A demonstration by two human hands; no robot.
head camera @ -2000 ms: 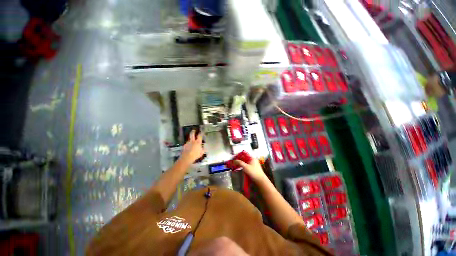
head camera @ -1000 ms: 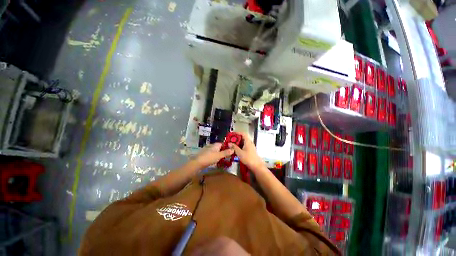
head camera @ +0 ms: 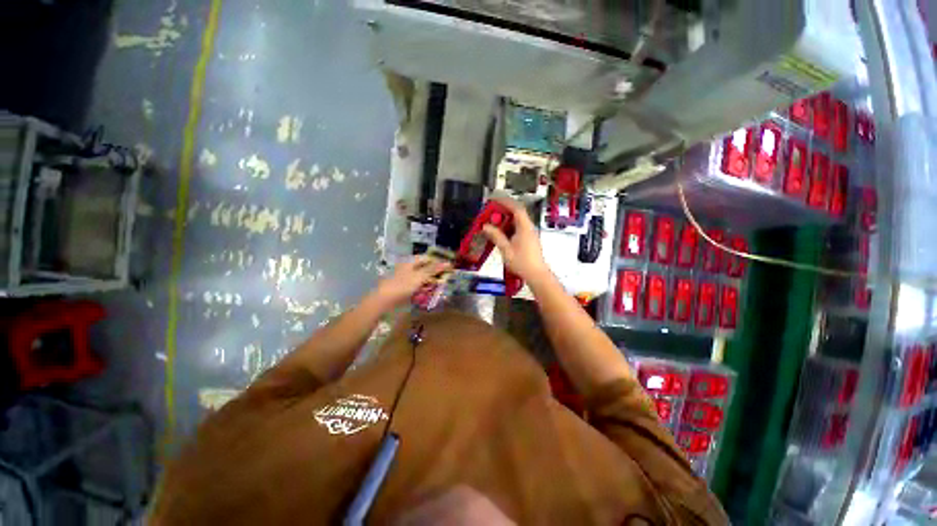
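Observation:
My right hand [head camera: 519, 245] grips a red housing [head camera: 483, 236], which is tilted over the front of the machine bed beside the dark left fixture [head camera: 461, 197]. My left hand [head camera: 413, 277] is lower and to the left, its fingers closed around a blurred red and pale part [head camera: 429, 296]; its exact form cannot be told. Another red housing [head camera: 565, 195] sits in the right fixture on the machine bed.
The white machine head [head camera: 719, 87] overhangs the back right. Clear trays of red housings [head camera: 681, 298] lie at the right, with stacked trays [head camera: 786, 164] behind. A thin pale cable [head camera: 709, 234] curves over them. A green conveyor belt [head camera: 765, 329] runs beyond.
Two seconds ago my left hand was at the left fixture. One second ago both hands were together on red housing; now they are apart, the right further up, the left lower. The view has shifted.

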